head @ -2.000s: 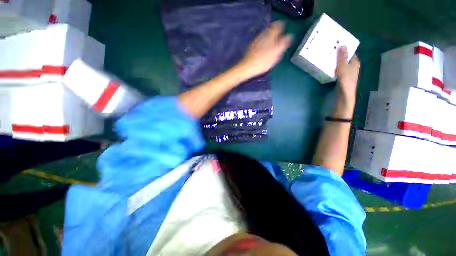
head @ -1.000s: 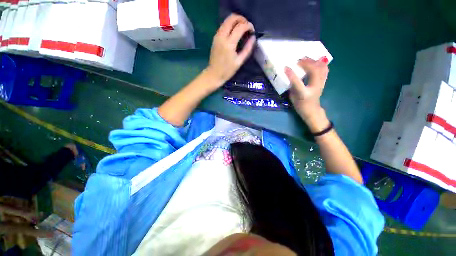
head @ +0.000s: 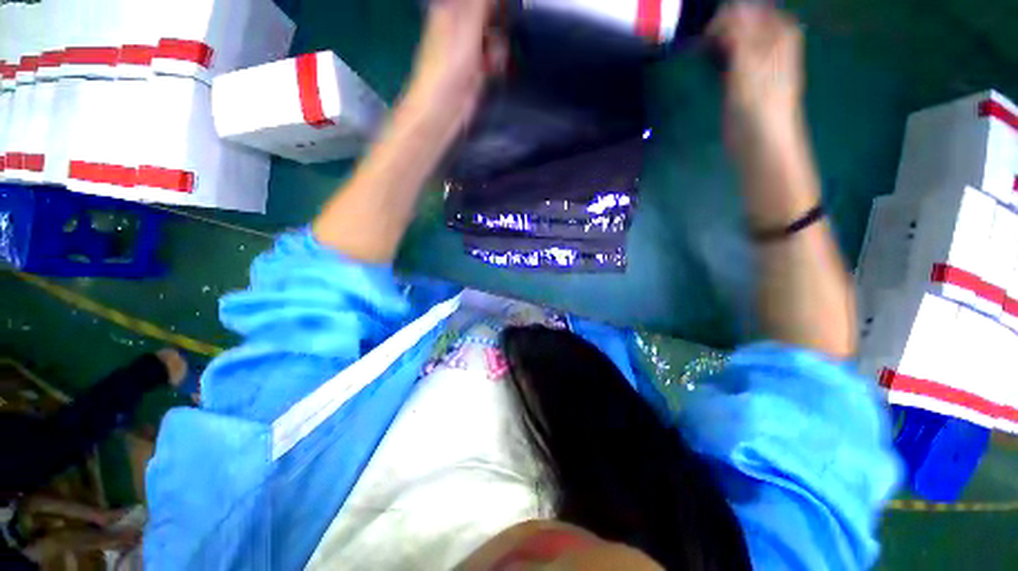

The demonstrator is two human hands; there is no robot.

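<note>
A white box with a red band [head: 603, 9] is at the top edge, partly cut off, in the mouth of a dark mailer [head: 558, 84]. My left hand [head: 463, 45] is blurred at the mailer's left side and seems to hold its edge. My right hand [head: 761, 45] is blurred at the mailer's right side, fingers near its edge; its grip is unclear. The stack of empty mailers [head: 547, 218] lies on the green table below, with glinting layered edges nearest my body.
Rows of white boxes [head: 134, 128] stand at the left, with one separate box [head: 293, 106] beside them. More stacked boxes [head: 943, 290] stand at the right. Blue stools are below the table at left [head: 84, 232] and right [head: 943, 452]. Another person's arm [head: 101, 402] is at lower left.
The box has moved up and away from me, from my right hand into the mailer's mouth. Both hands have moved up and now sit apart on either side of it.
</note>
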